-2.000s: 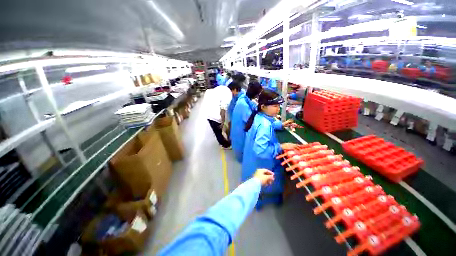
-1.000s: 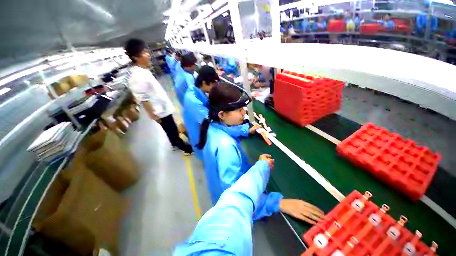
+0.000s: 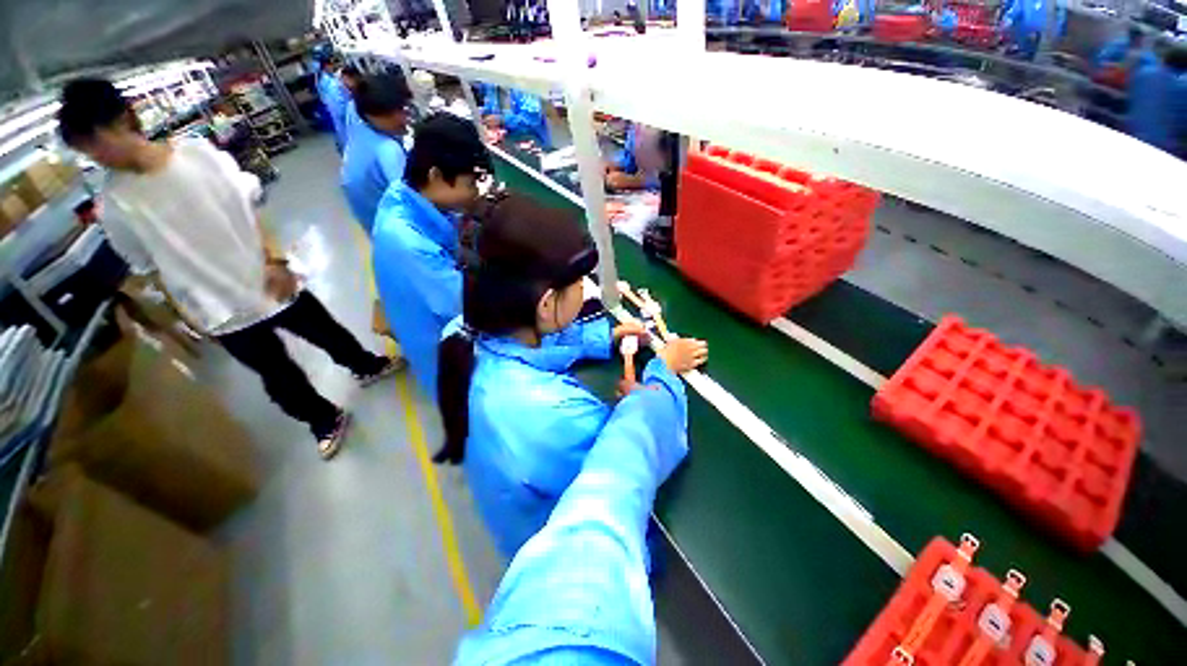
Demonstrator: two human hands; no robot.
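My left hand (image 3: 683,354) is small at the end of my outstretched blue sleeve, over the belt's near rail. Its fingers are blurred, and I cannot tell whether it holds anything. Just beyond it, a pale-strapped watch (image 3: 647,310) lies at the rail by the white post. Another watch (image 3: 629,346) with an orange-pink strap is upright among the neighbour's fingers, left of my hand. My right hand is not in view. At the bottom right, a red tray (image 3: 898,612), cut off by the frame edge, holds several watches with pink straps overhanging its far edge.
Workers in blue smocks line the green belt (image 3: 755,481) on the left; the nearest touches my sleeve. A person in white stands in the aisle. A tall red tray stack (image 3: 768,234) and a lower stack (image 3: 1015,423) stand across the belt. A white shelf (image 3: 911,130) runs overhead.
The view has turned right. My left hand has moved in beside the neighbour's hands at the rail. The neighbour's hand by the watch tray has withdrawn. The person in white has come nearer.
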